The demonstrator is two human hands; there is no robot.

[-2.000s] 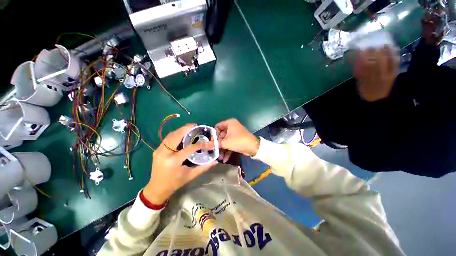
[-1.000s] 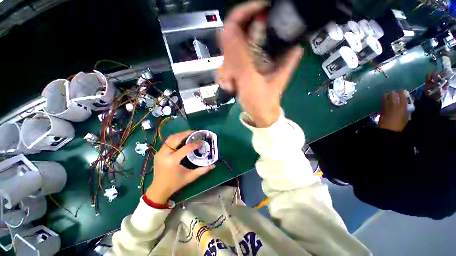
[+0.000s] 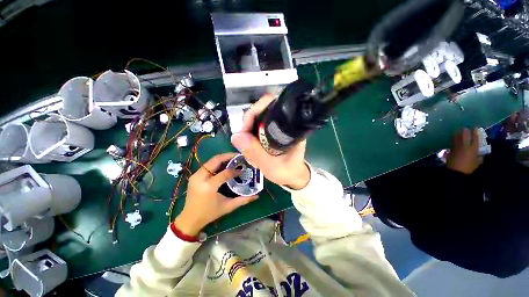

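Note:
My left hand point(image 3: 210, 194) holds a white housing shell point(image 3: 246, 181) near the bench's front edge, its open mouth facing up. My left fingers reach into its mouth, where a pale inner part with dark openings shows. My right hand point(image 3: 271, 152) is closed around the thick black electric screwdriver point(image 3: 288, 119), above and to the right of the shell. A yellow strap point(image 3: 350, 72) runs from the driver's top to the upper right. The driver's tip is hidden behind my right hand.
The screw feeder point(image 3: 258, 75) stands behind my hands. Wired motors point(image 3: 174, 168) and tangled leads lie left of centre. Housing shells point(image 3: 43, 139) stand along the far left. Several white housings point(image 3: 413, 87) stand at the right. A person in dark sleeves point(image 3: 426, 194) works at the right.
My right hand first left the shell and reached up to the driver. It now holds the driver lower, close to the shell. My left hand still holds the shell. The view has shifted.

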